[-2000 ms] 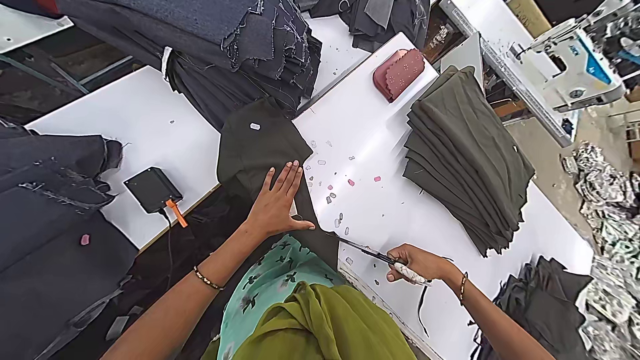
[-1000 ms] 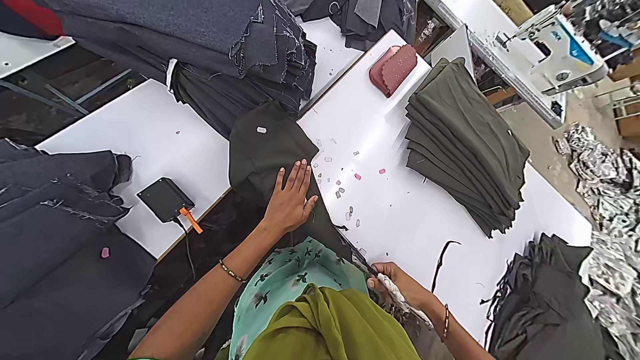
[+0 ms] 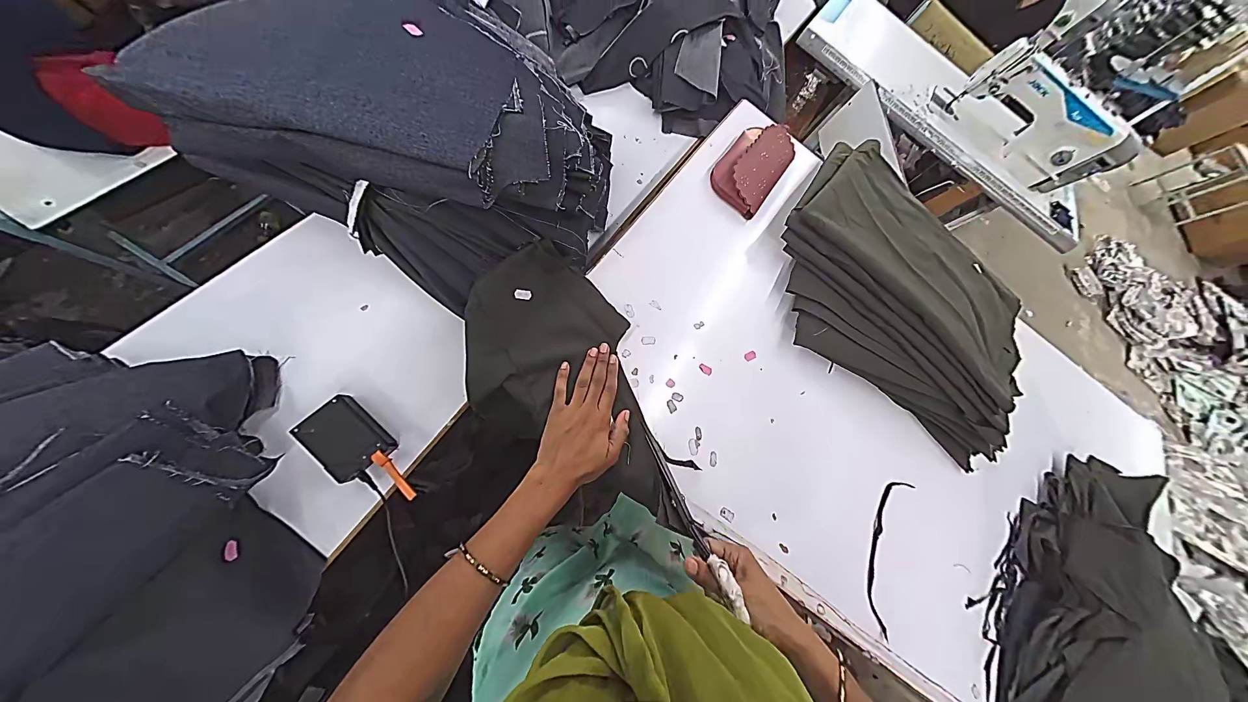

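My left hand lies flat, fingers spread, on a dark olive fabric piece that bears a small white sticker. The piece hangs over the near edge of the white table. Low at the table's edge, my right hand grips scissors whose handle is wrapped in white; their blades lie along the right edge of the fabric. How far the blades are apart cannot be told. A thin dark fabric strip rests on the table to the right of my right hand.
A stack of olive fabric pieces and a maroon case lie on the white table among scattered small stickers. Dark cloth is heaped at lower right. Denim piles, a black box and a sewing machine stand around.
My right hand with the scissors has moved toward my body and to the left, along the fabric's edge. A dark strip now lies on the table. My left hand stays on the fabric.
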